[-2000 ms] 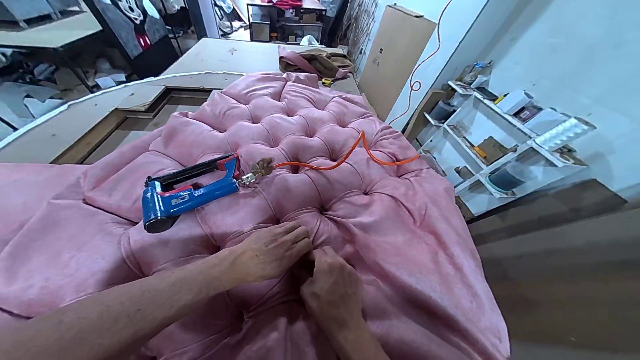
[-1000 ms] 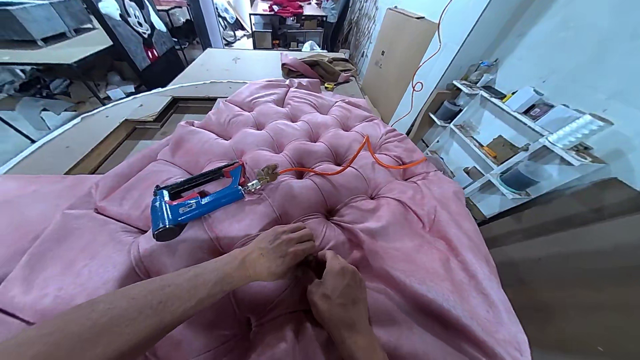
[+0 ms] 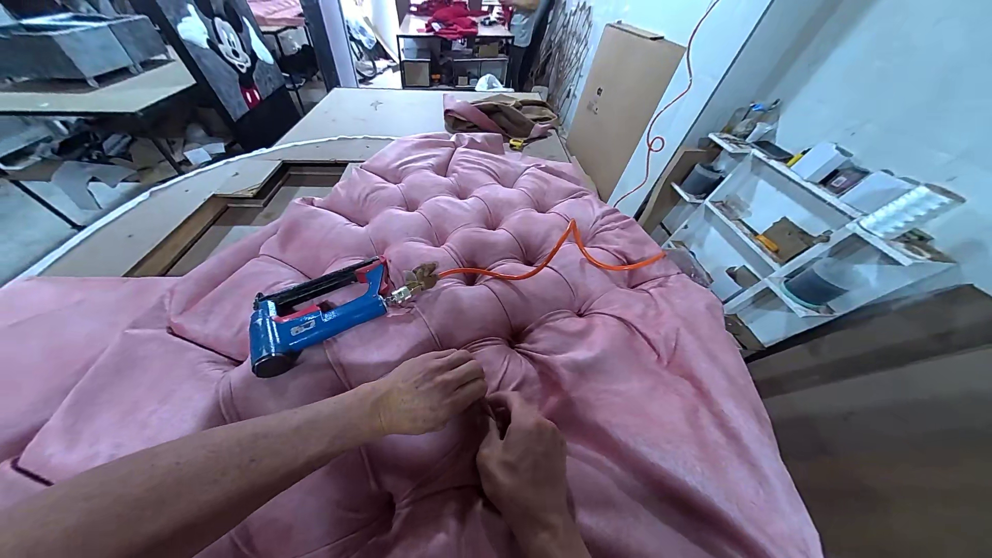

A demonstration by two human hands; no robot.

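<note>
Pink tufted upholstery fabric [image 3: 635, 372] covers a padded panel in front of me, with deep diamond folds. My left hand [image 3: 434, 391] has its fingers bent down on the fabric near the middle. Just below and right of it, my right hand [image 3: 523, 457] pinches a fold of the same fabric between thumb and forefinger. The two hands almost touch, and their fingertips are partly hidden in the fold. Up and left of them a blue pneumatic staple gun [image 3: 322, 314] lies on the fabric, its metal coupling joined to an orange air hose [image 3: 504, 275].
Behind the padding, a wooden board with a framed opening [image 3: 186, 236] lies at the left. Bundled fabric [image 3: 500, 116] rests at the far end. White shelves [image 3: 744, 232] with several items stand at the right, near a leaning cardboard sheet [image 3: 624, 101]. A person [image 3: 527, 35] stands far back.
Both hands stay at nearly the same spot on the fabric, with only small finger movements. The staple gun has not plainly moved on the fabric.
</note>
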